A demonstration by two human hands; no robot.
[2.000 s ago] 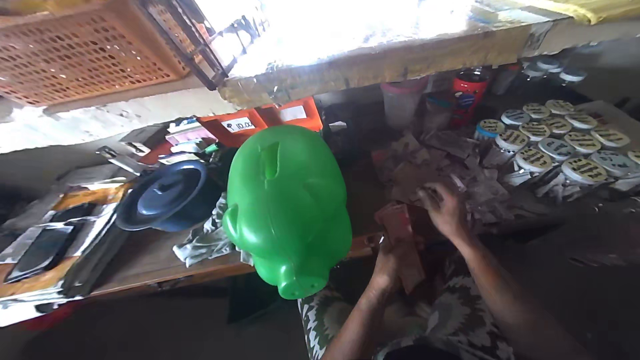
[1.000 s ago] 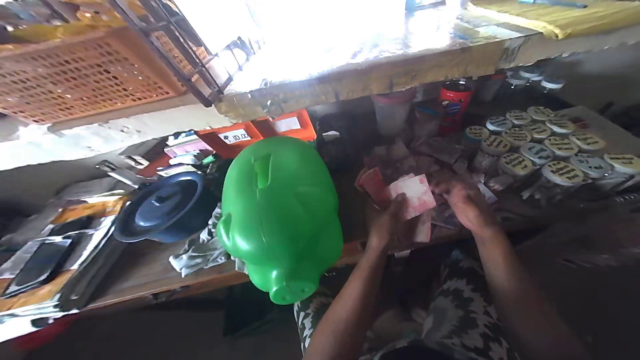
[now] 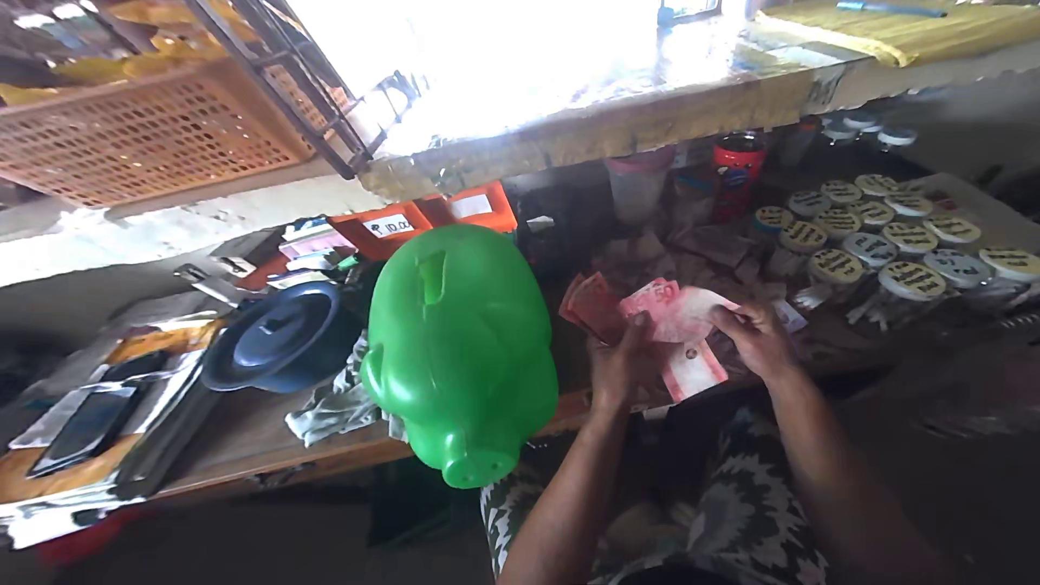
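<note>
Several reddish banknotes (image 3: pixel 597 305) are gripped in my left hand (image 3: pixel 615 361), some folded upright behind its fingers. Between both hands a pale red banknote (image 3: pixel 681 315) is stretched out, its right end pinched by the thumb and fingers of my right hand (image 3: pixel 756 337). Another banknote (image 3: pixel 695 372) hangs below it, over my lap. To the left of my hands a green plastic piggy bank (image 3: pixel 463 349) stands at the table edge, its slot on top and its snout toward me. More loose paper notes (image 3: pixel 642 252) lie behind my hands, in shadow.
Jars with labelled lids (image 3: pixel 910 237) stand in rows at right. Behind are a red canister (image 3: pixel 738 175) and orange bins (image 3: pixel 390 227). A dark blue lidded pot (image 3: pixel 276 333), a cloth (image 3: pixel 337 410) and a phone (image 3: pixel 88 426) lie left. An orange basket (image 3: pixel 154 134) sits above, beside a ledge (image 3: pixel 601 122).
My right hand, apart from the left and over the pile two seconds ago, now holds the end of a banknote. The notes in my left hand are more spread out.
</note>
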